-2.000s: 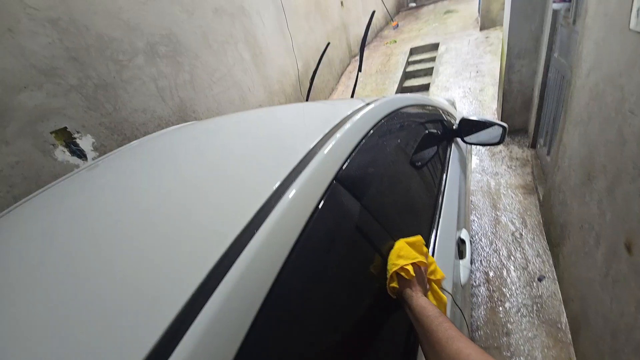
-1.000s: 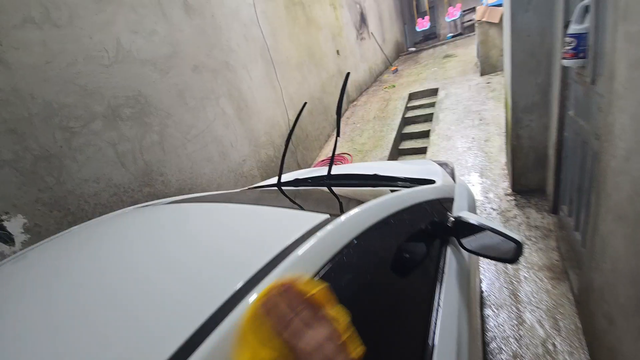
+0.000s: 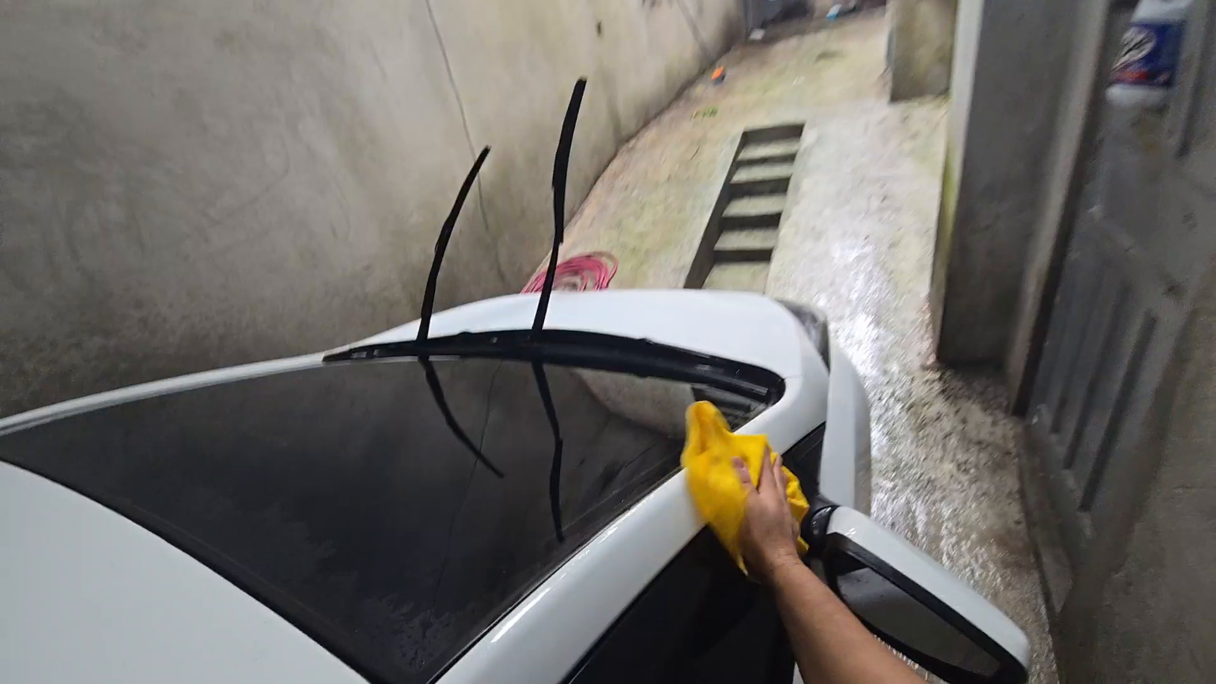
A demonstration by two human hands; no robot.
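My right hand (image 3: 768, 518) presses a yellow cloth (image 3: 724, 475) on the white windshield pillar of a car (image 3: 594, 570), near the pillar's lower front end. The cloth overlaps the edge of the dark windshield (image 3: 313, 494) and hangs over toward the side window (image 3: 693, 617). Just right of the hand is the side mirror (image 3: 926, 579), with its white housing. Two black wiper arms (image 3: 560, 180) stand raised off the windshield, and their reflections show in the glass. My left hand is out of view.
A concrete wall (image 3: 237, 171) runs along the car's far side. Ahead lie a coiled pink hose (image 3: 584, 273) and a slotted opening (image 3: 755, 195) in the wet floor (image 3: 883, 237). On the right are a pillar (image 3: 997, 180), a grey door (image 3: 1092, 380) and a plastic jug (image 3: 1148, 52).
My right hand with the yellow cloth has gone from the side window, over the roof edge, to the front end of the windshield pillar. The view has shifted forward, showing the whole windshield.
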